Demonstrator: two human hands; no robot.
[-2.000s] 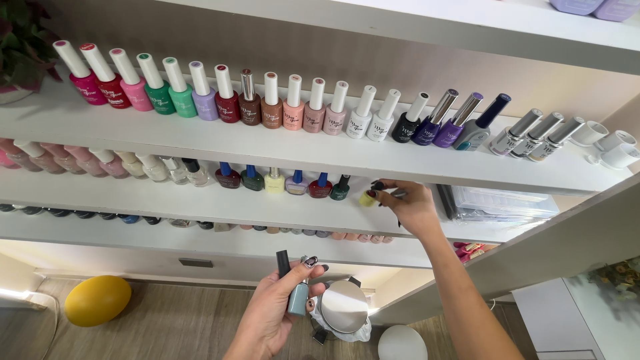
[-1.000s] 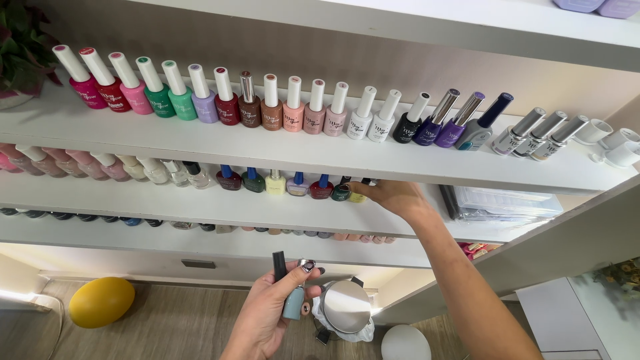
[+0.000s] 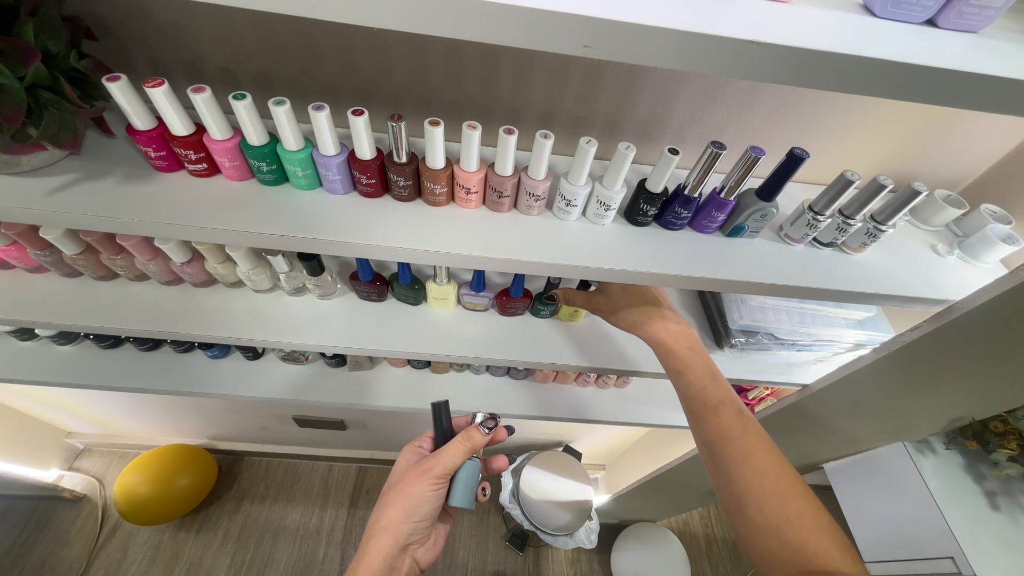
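Note:
My left hand point(image 3: 436, 488), at the lower middle, holds a grey-blue nail polish bottle point(image 3: 464, 484) and a black-capped item point(image 3: 441, 422); whether they are one bottle or two is hard to tell. On the second shelf, my right hand point(image 3: 620, 306) grips a yellow nail polish bottle point(image 3: 572, 307), its cap partly hidden by the fingers. That bottle stands beside a dark green polish bottle point(image 3: 546, 304). Further left in the same row are a dark red bottle point(image 3: 514, 299), a lilac bottle point(image 3: 477, 294) and a pale yellow bottle point(image 3: 442, 291).
Above, a white shelf point(image 3: 512, 250) carries a long row of polish bottles. Clear plastic cases point(image 3: 800, 320) lie right of my right hand. Small bottles line the lower shelf point(image 3: 200, 380). A lidded trash bin point(image 3: 556, 492) and a yellow rounded object point(image 3: 166, 484) are on the floor side.
My right hand has moved left along the second shelf, bringing the yellow bottle beside the dark green one. My left hand still holds the grey-blue bottle.

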